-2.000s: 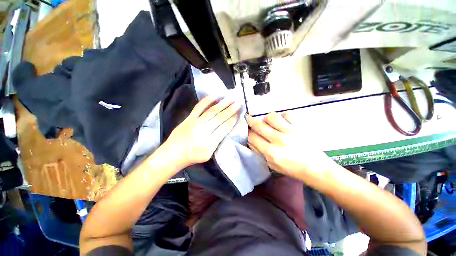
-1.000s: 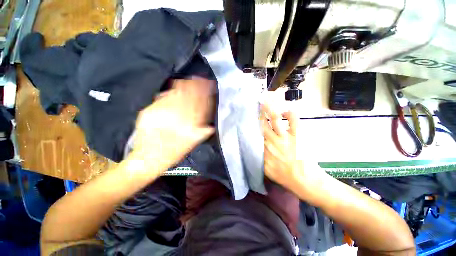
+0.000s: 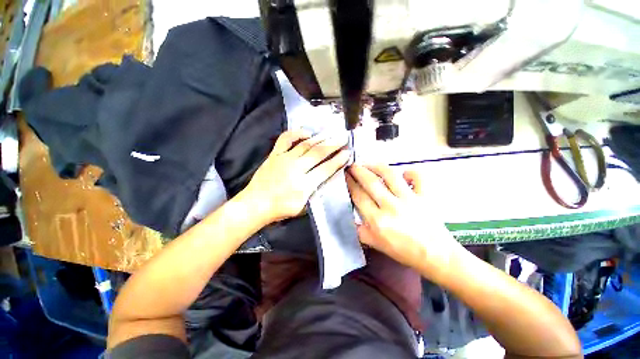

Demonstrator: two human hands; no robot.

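Observation:
A dark garment (image 3: 175, 105) with a small white mark lies left of the sewing machine (image 3: 400, 28). A pale grey-blue band (image 3: 338, 228) runs along its right edge, from under the machine head down past the table's front edge. My left hand (image 3: 295, 175) lies flat on the band, fingertips just below the presser foot area. My right hand (image 3: 386, 207) is at the band's right edge, its fingertips close to my left fingertips. The needle and foot are mostly hidden by the machine's dark bar. I cannot tell whether my right fingers pinch the cloth.
A flat black rectangle (image 3: 481, 118), perhaps a phone, lies right of the needle. Scissors (image 3: 563, 158) with red and olive-yellow handles lie further right. A green tape rule (image 3: 540, 228) lines the front edge. A worn brown board (image 3: 77, 224) is at the left, with blue crates (image 3: 70, 294) below.
My left hand was blurred over the dark garment a second ago and is now flat on the band near the needle. The band's upper part is now under my fingers. The view has shifted slightly.

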